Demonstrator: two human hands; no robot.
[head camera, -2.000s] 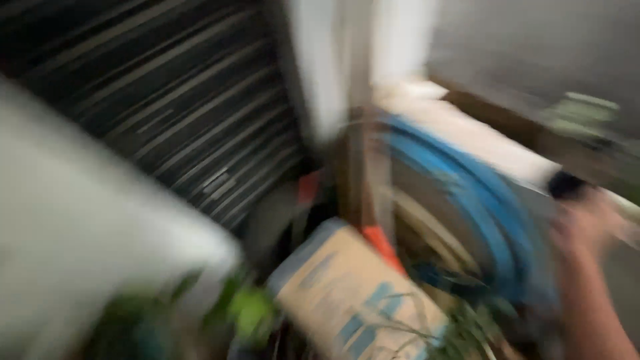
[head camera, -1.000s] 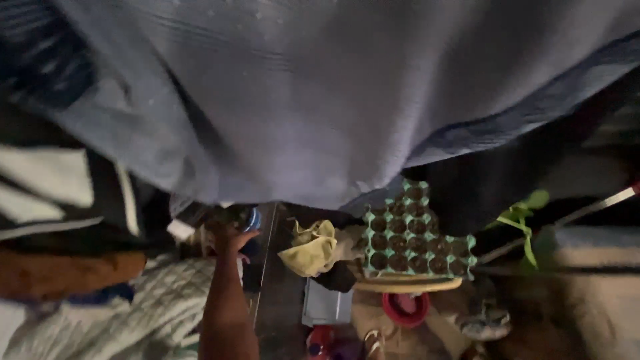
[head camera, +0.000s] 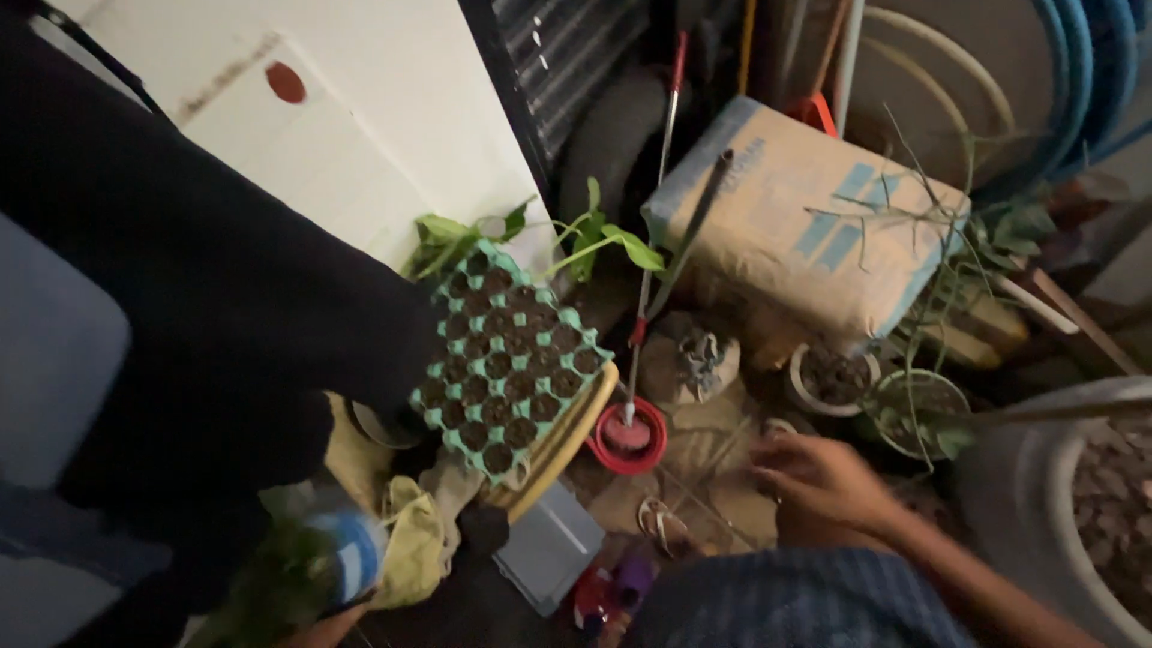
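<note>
At the lower left, a bottle (head camera: 351, 553) with a blue and white label and green matter in or behind it is in my left hand (head camera: 326, 627); most of that hand is hidden or cut off by the frame. My right hand (head camera: 814, 477) is at the lower right, over the stone floor, its fingers loosely curled and apart, with nothing visible in them. Between the hands, a green egg tray (head camera: 517, 340) with dark soil in its cups rests on a yellowish round rim (head camera: 562, 441). Pale yellow cloth (head camera: 414, 540) lies beside the bottle.
A red container (head camera: 630, 436) with a long-handled tool stands beyond the tray. Around it are a grey lid or box (head camera: 551, 551), a sandal (head camera: 663, 525) and small plant pots (head camera: 832, 378). A large paper sack (head camera: 810, 216) stands behind; a big grey planter (head camera: 1026, 486) is at right.
The view has swung widely. My right hand, out of view one second ago, is visible at lower right. My left hand now shows near the bottom edge, lower in the view.
</note>
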